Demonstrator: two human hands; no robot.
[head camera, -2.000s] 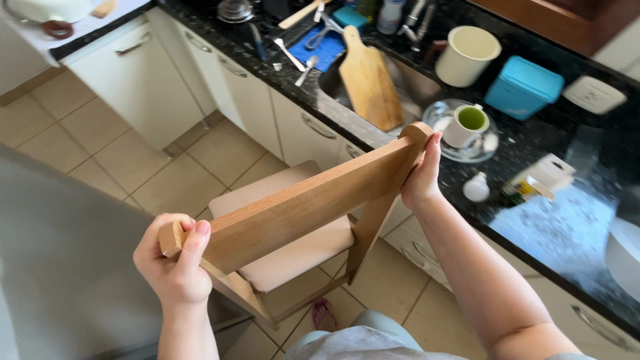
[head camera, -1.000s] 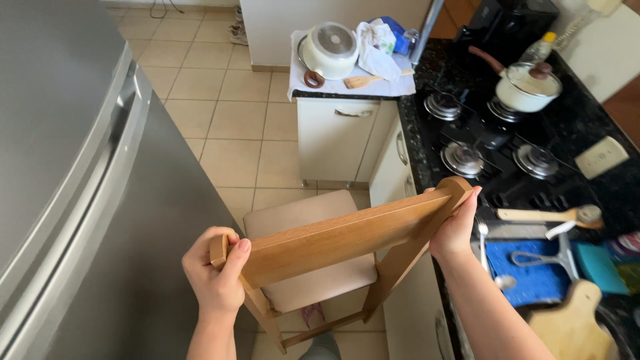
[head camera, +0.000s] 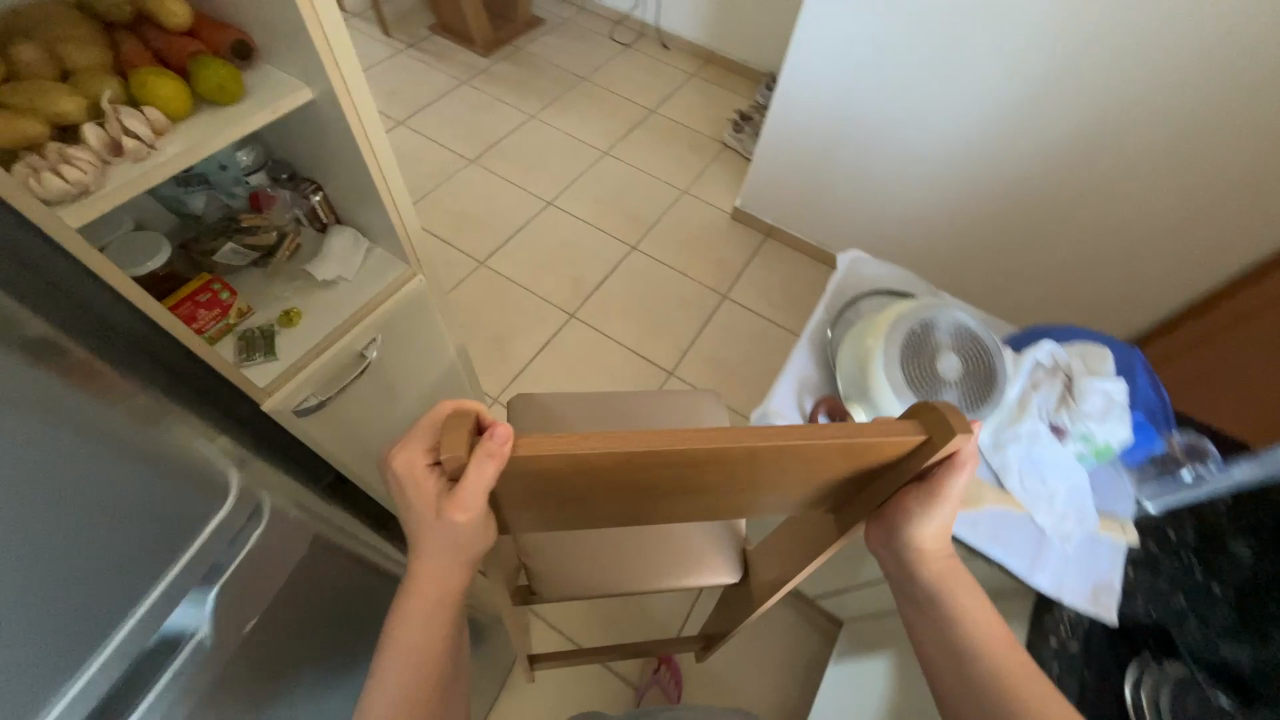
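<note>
A wooden chair (head camera: 700, 480) with a beige padded seat (head camera: 630, 560) is between my two hands, its backrest toward me. My left hand (head camera: 450, 490) grips the left end of the backrest, thumb over the top of the post. My right hand (head camera: 925, 505) holds the right post from its outer side, fingers partly hidden behind the wood. Below the seat a wooden crossbar (head camera: 615, 653) joins the legs. Whether the legs touch the floor I cannot tell.
The steel refrigerator (head camera: 120, 500) stands at left, beside a shelf unit (head camera: 280, 100) holding vegetables and packets. Pale floor tiles (head camera: 560, 250) stretch ahead. At right, a cloth-covered counter (head camera: 1080, 570) carries an upturned pot (head camera: 940, 360); a white wall (head camera: 1000, 130) stands behind. A pink sandal (head camera: 660, 680) shows below.
The view has swung left, from the sink past the stove to the shelf unit and open floor. The chair has turned along with it, both hands still on its backrest.
</note>
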